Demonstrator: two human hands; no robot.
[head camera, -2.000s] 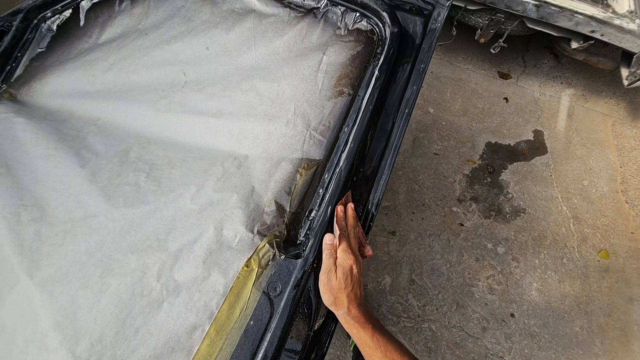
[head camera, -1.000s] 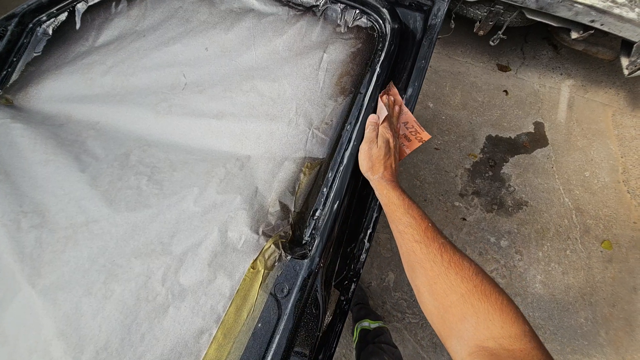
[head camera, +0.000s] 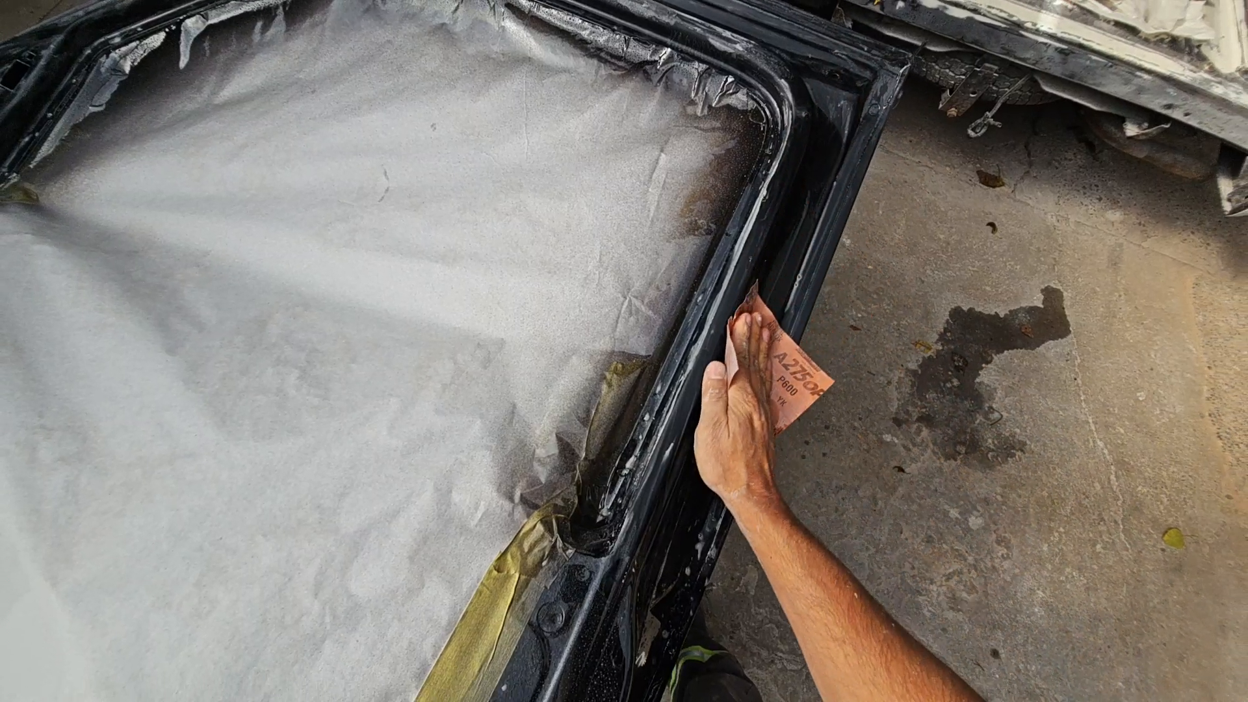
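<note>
My right hand (head camera: 738, 419) presses a folded sheet of orange sandpaper (head camera: 798, 375) against the black vehicle door frame (head camera: 780, 224), on the outer channel beside the window opening. The sheet's printed back faces up, and one corner sticks out past the frame's outer edge. Pale wet streaks mark the black paint near the fingers. Whitish masking paper (head camera: 322, 322) covers the opening to the left, with yellow-green masking tape (head camera: 487, 614) along part of its lower right edge. My left hand is out of the picture.
Concrete floor (head camera: 975, 546) lies to the right, bearing a dark wet stain (head camera: 960, 380) and a few leaves. Another black-edged vehicle part (head camera: 1102, 68) stands at the upper right. A dark shoe or trouser leg (head camera: 717, 673) shows at the bottom, below the frame.
My right hand was lower on the frame two seconds ago, then higher up it a second ago. Now it has come back down along the channel with the sandpaper.
</note>
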